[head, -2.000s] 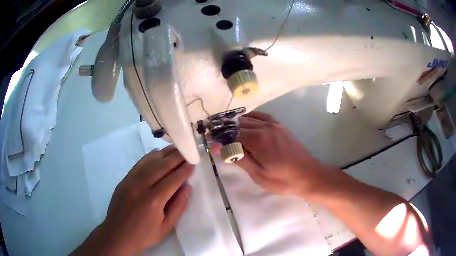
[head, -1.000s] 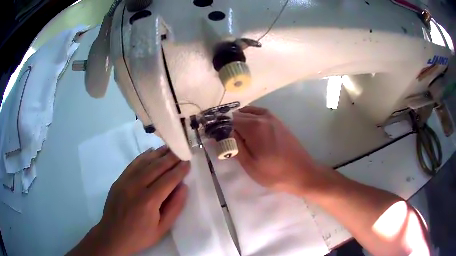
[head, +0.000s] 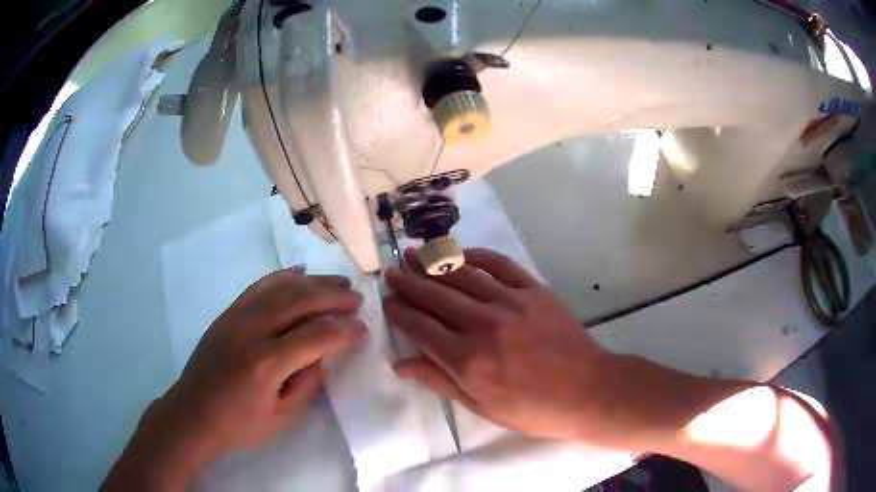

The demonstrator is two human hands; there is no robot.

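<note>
The white fabric panel [head: 384, 423] lies under the sewing machine head [head: 567, 86] and runs toward the front edge, with a narrow folded band and a dark line along it. My left hand [head: 259, 356] lies on the cloth left of the needle area, fingers bent, thumb near the band. My right hand [head: 499, 346] lies flat on the cloth just right of the band, fingertips close below the lower tension knob [head: 443, 257]. The machine's face hides the needle and most of the presser foot. Neither hand visibly pinches the cloth.
A stack of white cloth pieces [head: 72, 192] with jagged edges and dark lines lies at the far left. Snips [head: 824, 279] with dark ring handles rest at the right by the machine base. The table's front edge runs across the lower right.
My right hand has moved from behind the lower knob toward me, onto the cloth beside the band. Cloth now shows behind the needle area under the arm. My left hand has shifted slightly, its fingers more bent.
</note>
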